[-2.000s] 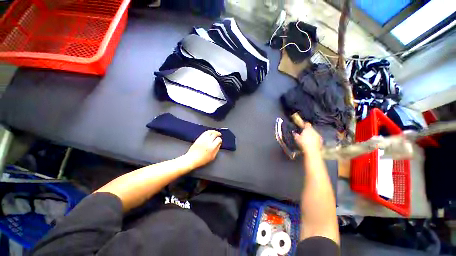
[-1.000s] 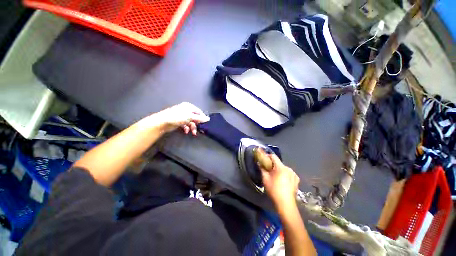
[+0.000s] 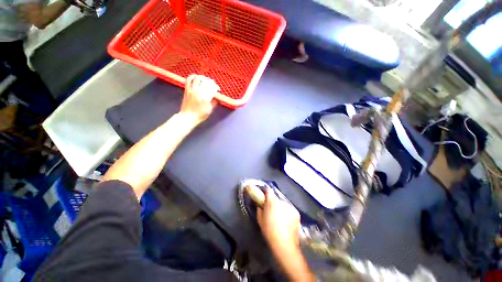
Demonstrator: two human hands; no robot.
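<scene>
My left hand (image 3: 199,98) is at the near rim of the red plastic basket (image 3: 239,102), its fingers curled over the rim. My right hand (image 3: 279,217) is shut on the handle of the steam iron (image 3: 252,197), which stands on the grey padded ironing table (image 3: 198,160). Dark navy fabric shows just beside the iron, partly hidden by my right hand; its full shape cannot be told. The fanned pile of unpressed pieces (image 3: 323,175), navy with white and grey faces, lies beyond the iron.
The cloth-wrapped iron hose (image 3: 366,179) crosses in front of the pile. Dark crumpled cloth (image 3: 459,220) lies at right. A blue-grey padded board (image 3: 352,41) is at the back. A white bin (image 3: 82,124) stands left of the table. Part of another person (image 3: 16,22) shows top left.
My left hand has left the navy piece and moved up and away to the basket. My right hand still holds the iron. The view has swung left, showing more of the basket.
</scene>
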